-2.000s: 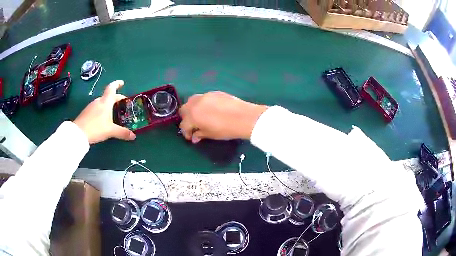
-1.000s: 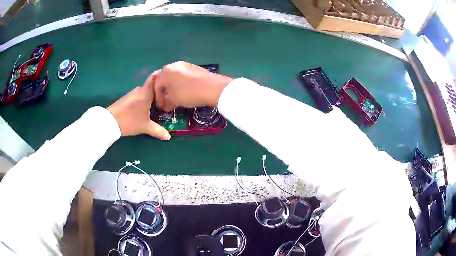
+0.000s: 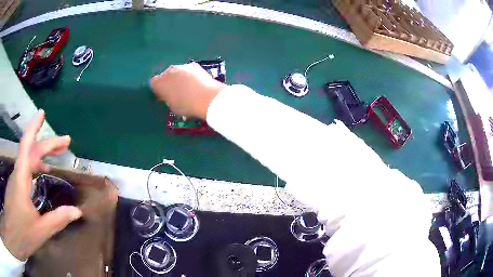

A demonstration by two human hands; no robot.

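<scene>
A red shell (image 3: 189, 130) with a green circuit board lies on the belt, mostly hidden by my right hand and sleeve. A black housing (image 3: 214, 69) shows just behind it. My right hand (image 3: 184, 89) is over them with its fingers curled; whether they hold anything is hidden. My left hand (image 3: 40, 189) is at the left edge above the cardboard box (image 3: 81, 232), empty, fingers apart. Dark speakers (image 3: 53, 192) show in the box beside it.
One speaker with its lead (image 3: 295, 84) lies on the belt right of my hand, another (image 3: 82, 55) at the left. An open red shell (image 3: 389, 121) and a black housing (image 3: 346, 101) lie at the right. Several speakers (image 3: 181, 221) lie on the black mat (image 3: 211, 230). A divided tray (image 3: 400, 32) stands beyond the belt.
My left hand has left the red shell and moved down left to the box. My right hand stays over the shell. A speaker now shows on the belt right of centre.
</scene>
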